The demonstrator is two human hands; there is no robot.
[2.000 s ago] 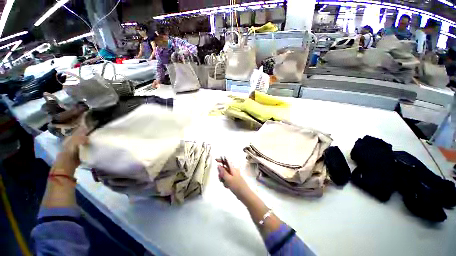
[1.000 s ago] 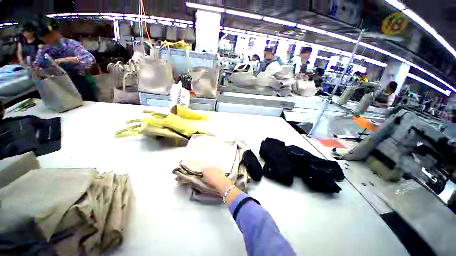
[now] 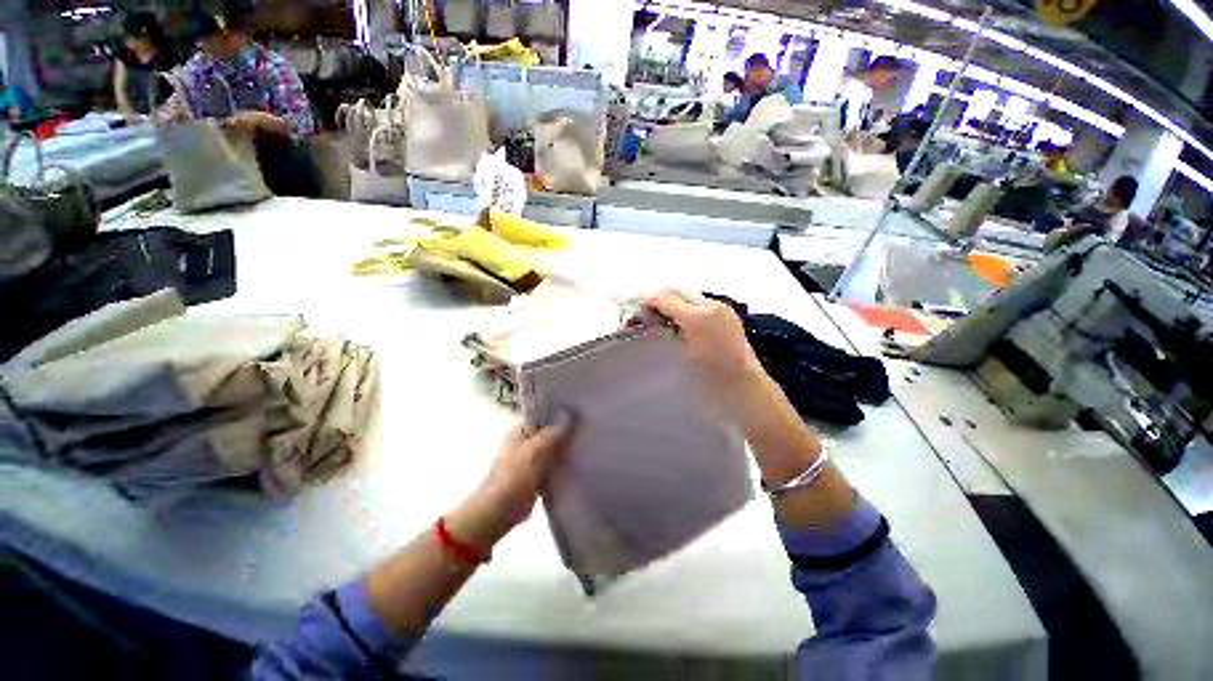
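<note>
A beige-grey bag body (image 3: 645, 446) is held up over the white table, its stitched edge at the top. My left hand (image 3: 526, 466) grips its left side, thumb on the front. My right hand (image 3: 698, 333) holds its top right corner; small dark and red bits show at those fingers, but I cannot tell if they are the snips. The centre stack of beige pieces (image 3: 559, 305) lies behind the held piece, partly hidden.
A large rumpled beige pile (image 3: 173, 386) lies left, with black folded pieces (image 3: 160, 266) behind it. Yellow pieces (image 3: 492, 249) lie at the far side. Black bundles (image 3: 811, 366) are right of the stack. A sewing machine (image 3: 1064, 346) stands right. A person (image 3: 240, 80) stands far left.
My right hand has lifted a piece off the centre stack and brought it nearer. My left hand has come into view and grips the piece. The view has shifted slightly.
</note>
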